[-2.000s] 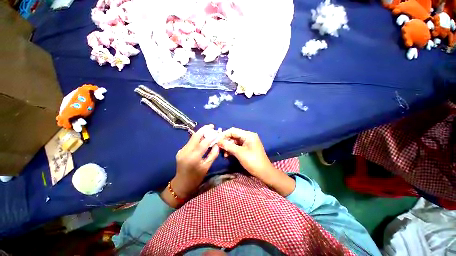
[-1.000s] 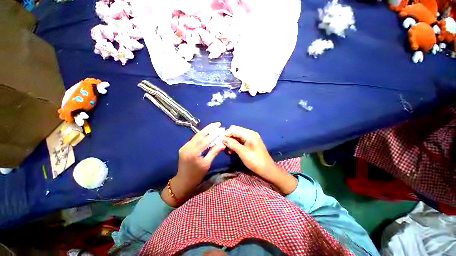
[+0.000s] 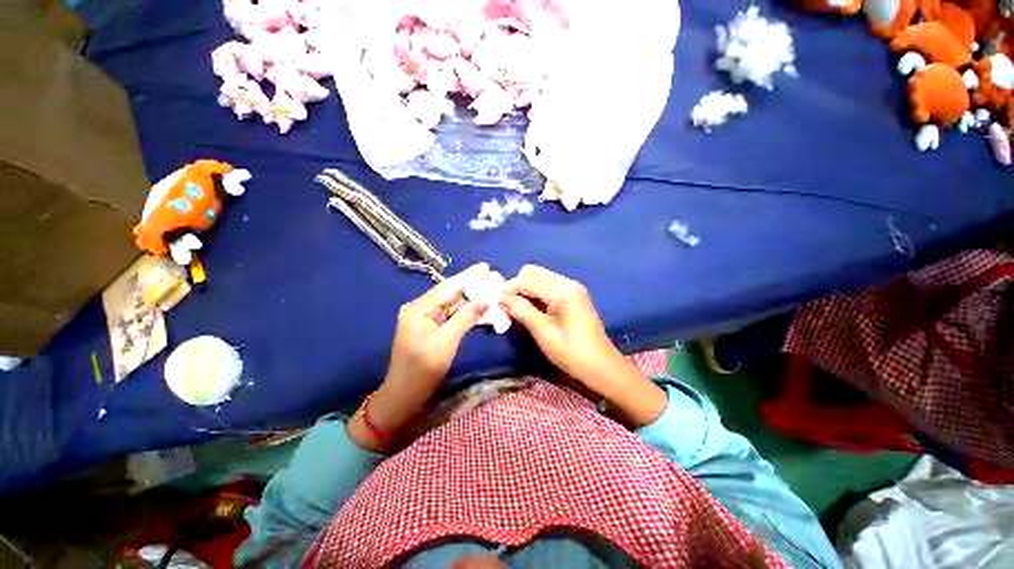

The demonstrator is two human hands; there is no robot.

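A small pale pink and white plush piece (image 3: 489,300) is held between both hands at the table's front edge, partly covered by fingertips. My left hand (image 3: 431,333) pinches its left side with thumb and fingers. My right hand (image 3: 558,322) pinches its right side. No needle or thread can be made out. The long metallic forceps (image 3: 384,226) lie on the cloth just beyond my left hand. More pink-white plush pieces (image 3: 450,67) lie on a white plastic bag (image 3: 600,111) and in a heap to its left.
White fibre tufts (image 3: 754,49) lie right of the bag. Orange toys (image 3: 937,93) are heaped at far right; a single orange toy (image 3: 187,209), a card (image 3: 133,328) and a round pale disc (image 3: 204,370) are at left. A brown box (image 3: 61,189) stands far left. Another person's checked apron (image 3: 912,345) shows at right.
More of the plush piece shows between my fingers, and my hands are slightly farther apart. The table view has shifted a little to the right and up.
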